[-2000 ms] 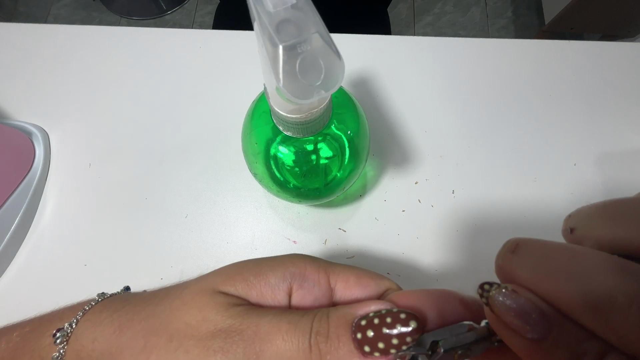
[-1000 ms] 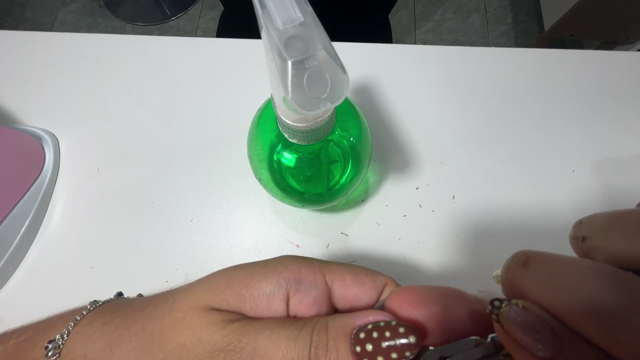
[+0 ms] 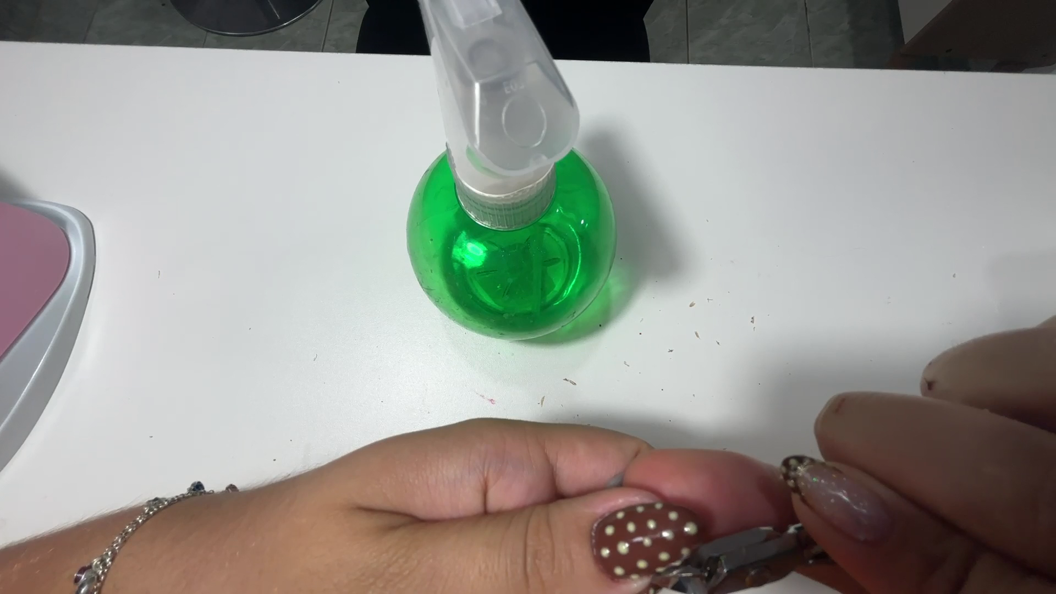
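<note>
My left hand [image 3: 495, 511], with a beaded metal bracelet [image 3: 136, 521] at its wrist, reaches in from the left. Its fingers are curled, its thumb lies along them, and nothing is seen held. The thumbnail [image 3: 643, 538] is brown with pale dots. From the right, my right hand [image 3: 932, 470] grips a small silver metal tool [image 3: 738, 557], which looks like cuticle nippers. The tool's tip is at the lower edge of the dotted thumbnail; its handles are mostly hidden by my fingers and the frame edge.
A round spray bottle [image 3: 511, 272] of green liquid stands on the white table [image 3: 247, 247] beyond my hands. A pink pad with a grey rim [image 3: 70, 305] is at the left edge. Tiny dark bits [image 3: 570, 382] lie between bottle and hands. Chair base [image 3: 247, 12] is on the floor.
The silver tool and my right hand have shifted slightly at the thumbnail. Both hands keep nearly the same pose, and the bottle has not been moved.
</note>
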